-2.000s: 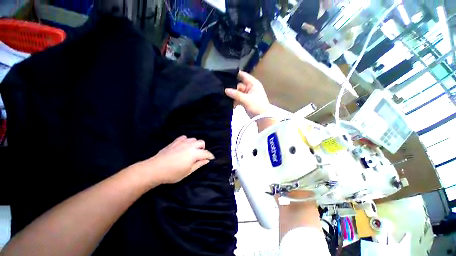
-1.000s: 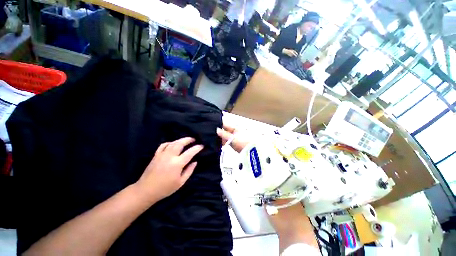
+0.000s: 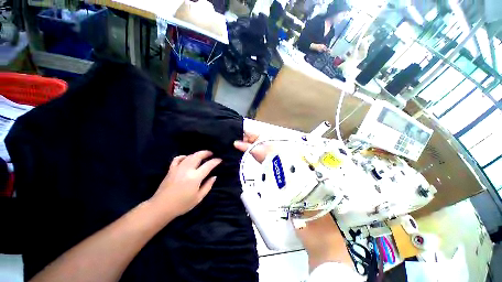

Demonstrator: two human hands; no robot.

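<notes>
A large black fabric (image 3: pixel 110 143) fills the left and middle, gathered into ripples near the machine. My left hand (image 3: pixel 190 179) lies flat on it, fingers spread and slightly bent. My right hand (image 3: pixel 255 146) is behind the sewing machine head (image 3: pixel 297 176), with its fingers at the fabric's right edge; the machine hides part of the hand and forearm. Whether the fingers pinch the edge is hard to tell. The off-white machine has a blue badge. The needle and presser foot are not visible.
Scissors (image 3: pixel 360 256) and a box with pink and blue items (image 3: pixel 385 249) lie right of the machine, near white rolls (image 3: pixel 418 240). A control panel (image 3: pixel 393 131) stands behind it. A red basket (image 3: pixel 33 88) is at far left. A person (image 3: pixel 319 41) sits in the background.
Since two seconds ago, my right hand has come down the fabric edge toward the machine head, and the left hand's fingers have spread. The view has shifted. Little differs from one second ago.
</notes>
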